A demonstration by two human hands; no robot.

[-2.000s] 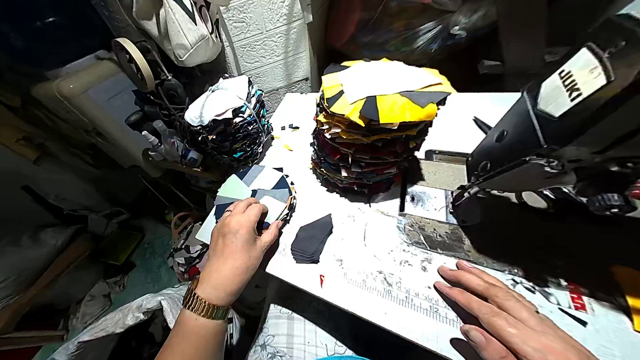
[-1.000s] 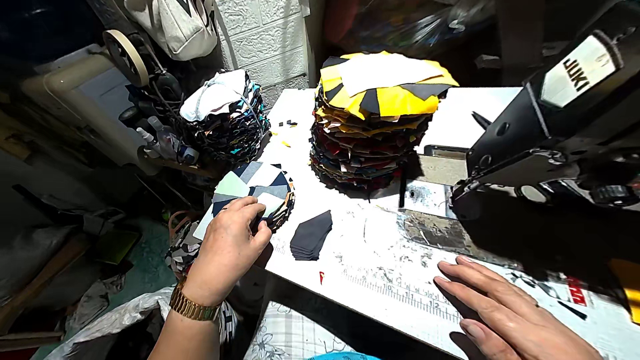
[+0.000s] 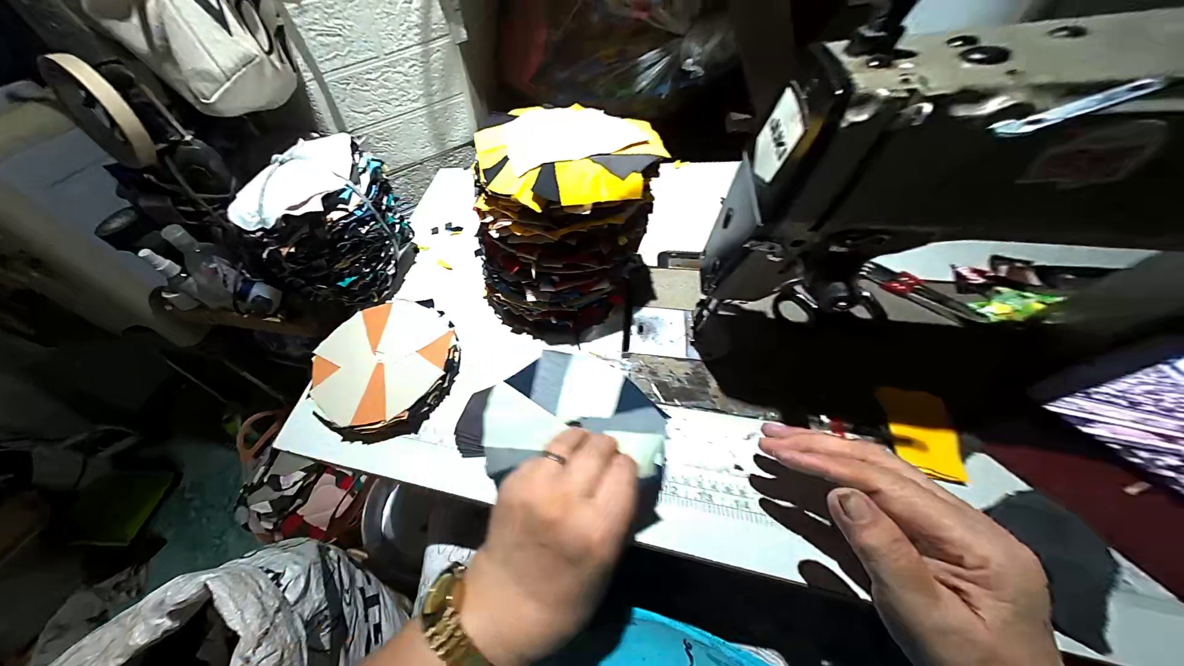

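Observation:
My left hand (image 3: 569, 527) grips the near edge of a round patchwork piece (image 3: 578, 398) in pale green, grey and navy, held over the white sewing table (image 3: 435, 462). Dark fabric pieces (image 3: 473, 424) stick out from under its left side. Left of it lies a stack of fabric rounds (image 3: 379, 365), the top one cream and orange. My right hand (image 3: 925, 546) hovers at the right with its fingers apart, holding nothing, near the printed ruler scale (image 3: 717, 499). The Juki sewing machine (image 3: 786, 176) stands beyond both hands; its needle is not distinct.
A tall stack of fabric rounds with yellow and black on top (image 3: 564, 176) stands behind the patchwork. Another tied bundle (image 3: 324, 222) is at the left, near small bottles (image 3: 208, 268). Scissors (image 3: 920, 291) and yellow cloth (image 3: 920, 435) lie right. A white sack (image 3: 250, 601) is below.
My left hand has moved right from the stack, carrying the green and navy round; an orange and cream round now shows on top there. My right hand has lifted. The view has turned right.

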